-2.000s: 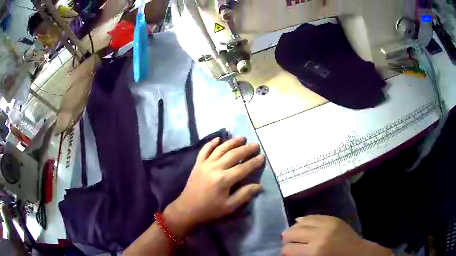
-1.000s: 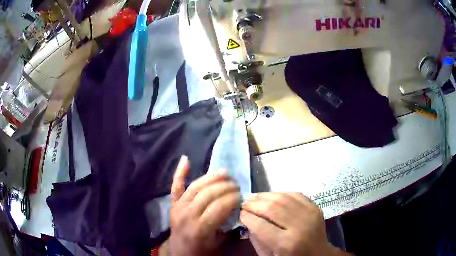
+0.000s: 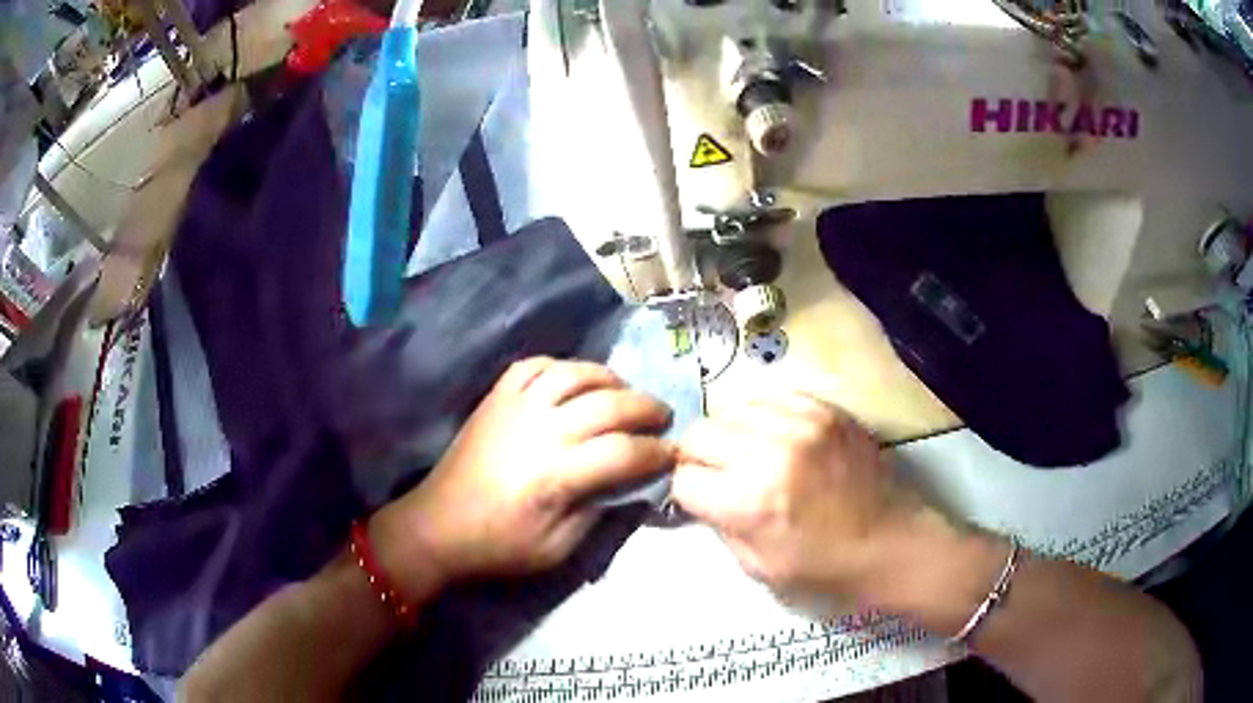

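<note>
A large dark purple garment panel with a pale grey-blue wrong side lies left of the needle, its pale edge under the presser foot. A dark pocket piece lies on it. My left hand rests on the cloth with its fingers bent, gripping the pale edge in front of the needle. My right hand pinches the same edge beside it. The fingertips of both hands nearly meet; what lies between them is mostly hidden.
The cream HIKARI machine stands behind. A dark curved piece with a label lies on its bed to the right. A bright blue long object hangs left of the needle. A printed ruler runs along the front edge.
The panel has been turned and drawn under the presser foot. Both hands have moved up towards the needle, and my right hand has come from the table's front edge onto the cloth edge.
</note>
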